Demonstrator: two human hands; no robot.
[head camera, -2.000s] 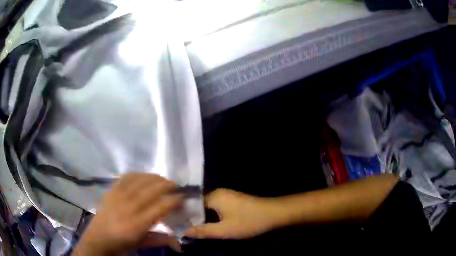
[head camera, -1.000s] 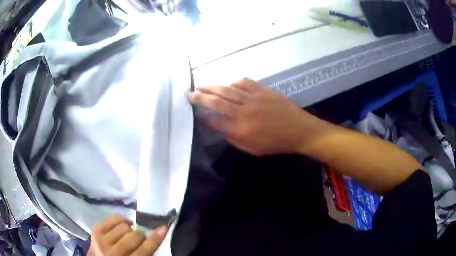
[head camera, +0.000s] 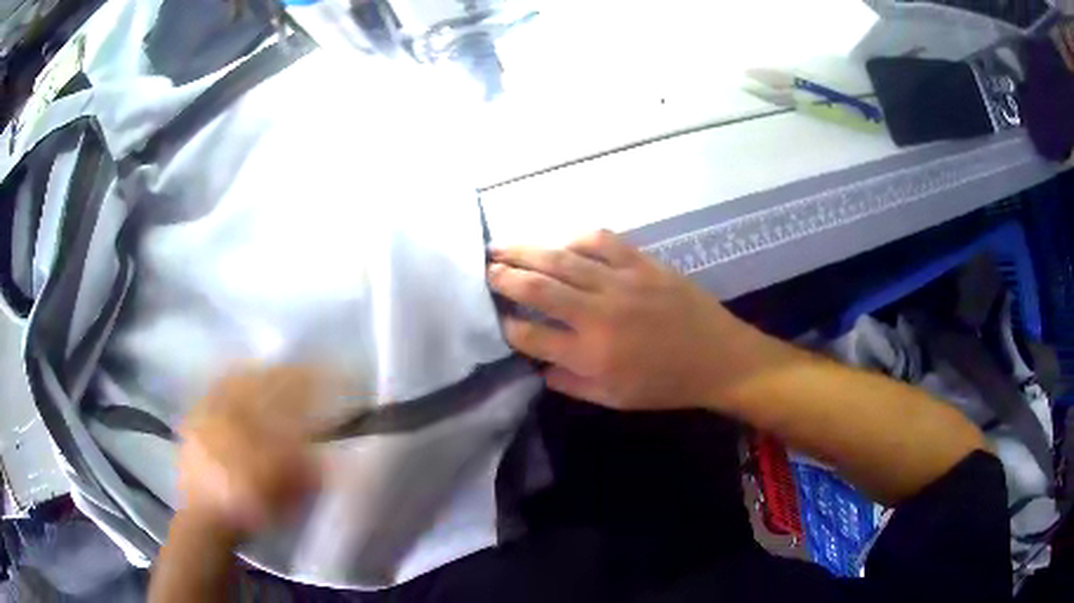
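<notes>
A large light grey panel (head camera: 283, 271) lies over the machine bed (head camera: 671, 153) and hangs over its front edge. A dark strip (head camera: 436, 409) crosses its lower part. My right hand (head camera: 612, 318) is at the panel's right edge, fingertips on the cloth; the thumb side is partly hidden. My left hand (head camera: 253, 448) is blurred over the lower left of the panel; whether it holds cloth cannot be told. The presser foot area (head camera: 477, 53) shows at the top in bright glare.
A ruler edge (head camera: 801, 224) runs along the table front. Yellow-green and blue snips (head camera: 830, 104) and a dark flat rectangle (head camera: 930, 100) lie on the bed. A blue crate (head camera: 942, 277) with grey pieces stands at right, with red (head camera: 777, 495) and blue packets (head camera: 834, 512) below.
My right hand rose from the panel's lower end to its right edge, then shifted slightly right and down with it. The panel's lower part has spread rightward. My left hand moved up from the lower edge.
</notes>
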